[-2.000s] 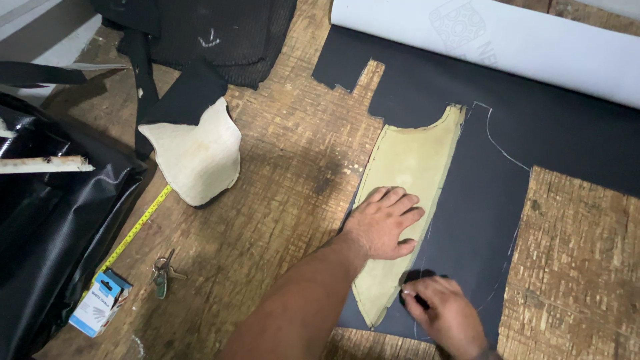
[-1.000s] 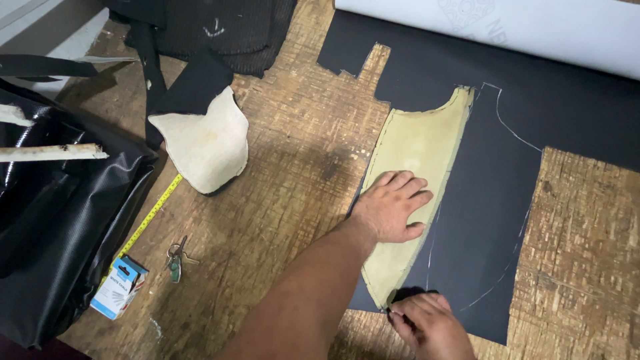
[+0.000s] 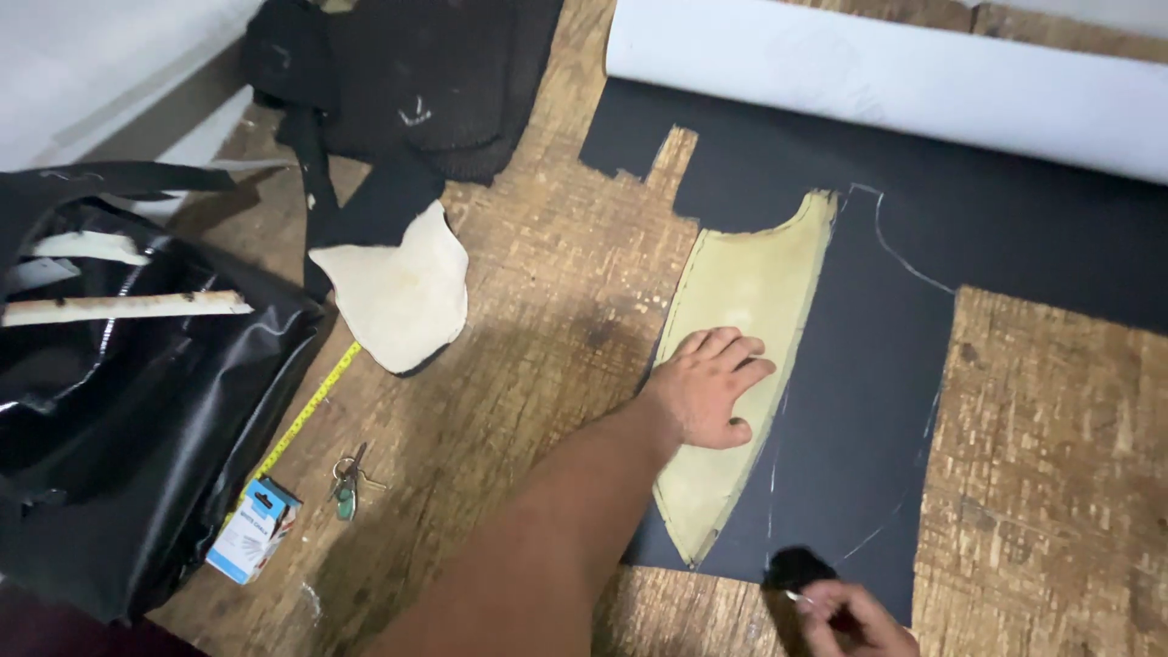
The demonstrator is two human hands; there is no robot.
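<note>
My left hand (image 3: 712,388) presses flat, fingers spread, on a pale yellow-green pattern piece (image 3: 748,292) with a curved top and a pointed lower end. The pattern lies on black sheet material (image 3: 858,401), which bears a white chalk outline (image 3: 903,246) to the right. Low in the view, my right hand (image 3: 849,620) pinches a small white stick, which looks like chalk, between thumb and fingers. A blurred dark patch beside the fingertips may be their shadow.
A roll of the material, pale side out (image 3: 876,73), lies across the top. To the left are a cream pattern piece (image 3: 406,292), a yellow measuring tape (image 3: 310,411), keys (image 3: 347,484), a chalk box (image 3: 254,529), glossy black material (image 3: 173,438) and dark fabric (image 3: 429,82) on the wooden table (image 3: 520,310).
My right hand has moved from the pattern's pointed lower end to the right, off the pattern. My left hand stays spread on the pattern.
</note>
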